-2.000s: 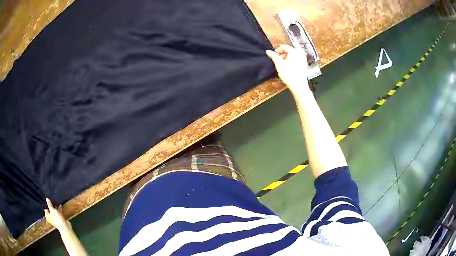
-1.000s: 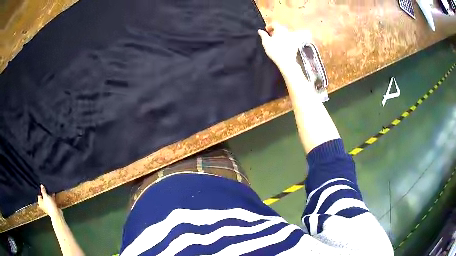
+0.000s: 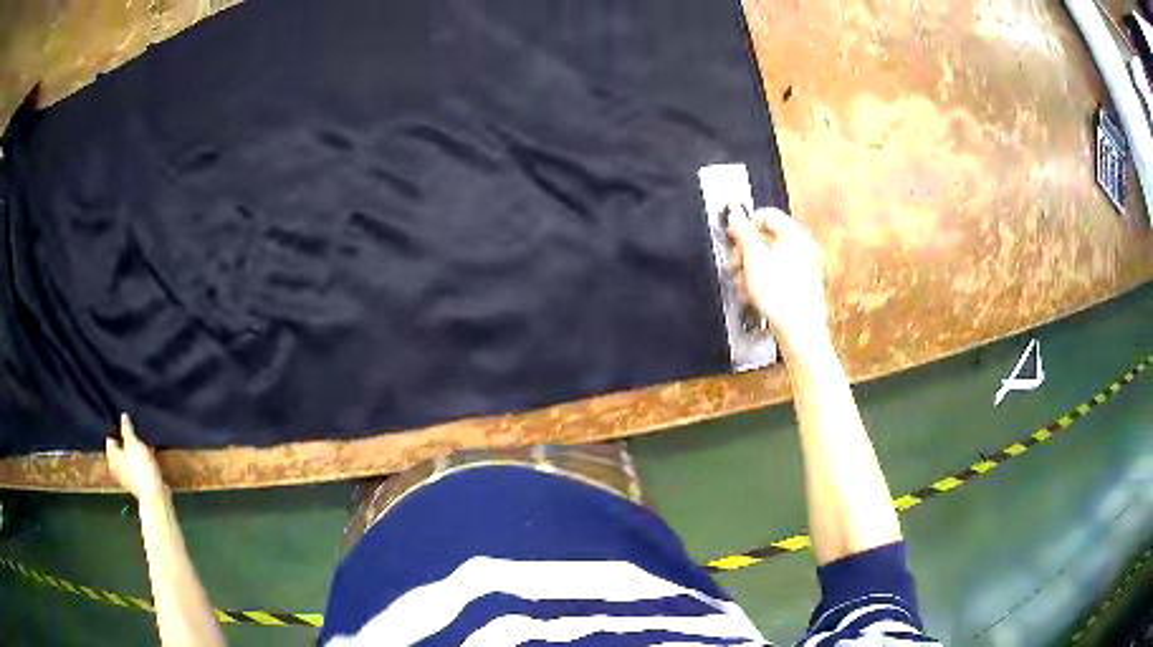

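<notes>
A large black fabric panel (image 3: 417, 228) lies wrinkled on the brown wooden table, its near edge along the table's front edge. My right hand (image 3: 778, 272) grips the handle of a flat silver metal weight (image 3: 723, 190), which lies on the panel's right end, near the front corner. My left hand (image 3: 135, 458) is at the panel's near edge at the far left, fingertips at the cloth; whether it pinches the cloth cannot be told.
The scuffed wooden table (image 3: 936, 190) extends right. A small dark gridded item (image 3: 1110, 158) and a long pale curved strip (image 3: 1113, 63) lie at its far right. The green floor (image 3: 708, 487) has yellow-and-black tape.
My right hand has let go of the panel's right edge and taken hold of the weight. The weight has moved from the bare table at the right onto the panel. My left hand stays at the near edge.
</notes>
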